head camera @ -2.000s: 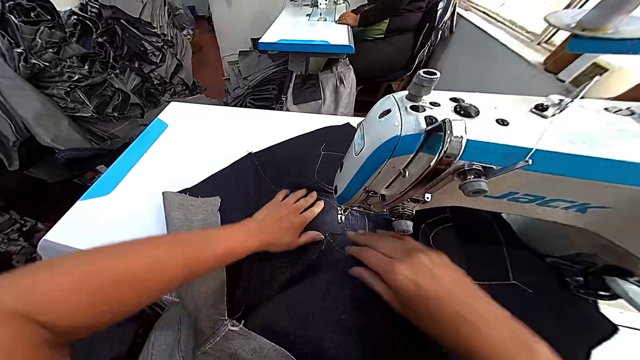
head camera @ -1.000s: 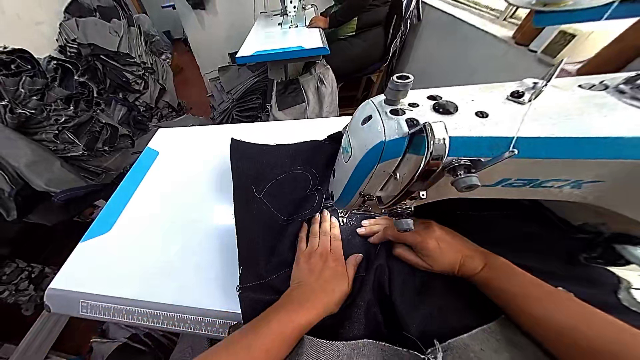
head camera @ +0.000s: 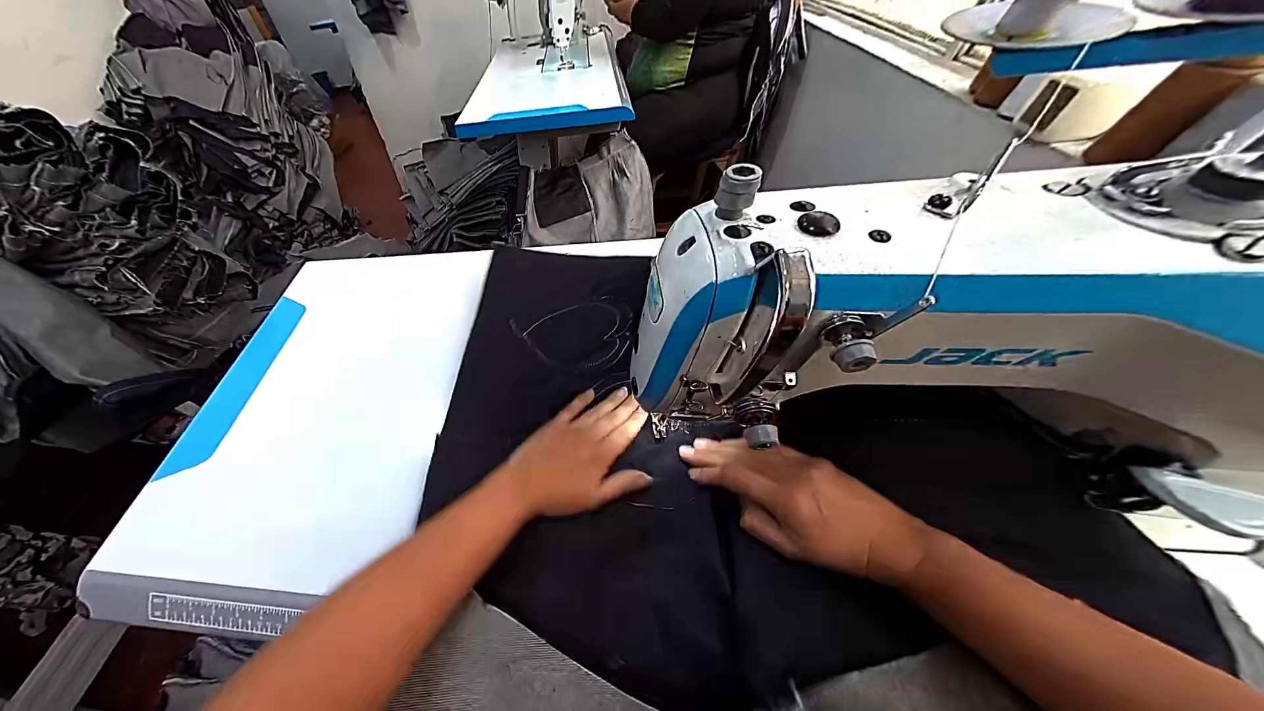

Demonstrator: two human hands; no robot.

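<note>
Dark denim fabric lies over the bed of a white and blue Jack sewing machine, its grey underside turned up along the near edge. Flat on the cloth, just left of the presser foot, rests my left hand, fingers spread. My right hand presses the fabric right of the foot, fingertips close to it, thumb tucked low. Light stitching forms a curved, heart-like outline on the cloth beyond my left hand. The needle point is hidden by the machine head.
The white table has a blue edge strip and a printed ruler. Heaps of dark and grey garments fill the left. Beyond stands another sewing machine, with a seated person beside it. A thread stand is at upper right.
The fabric has turned under the foot since the first frame, and the stitched outline now shows left of the machine head. My left hand, beside the foot a second ago, now lies slightly farther left.
</note>
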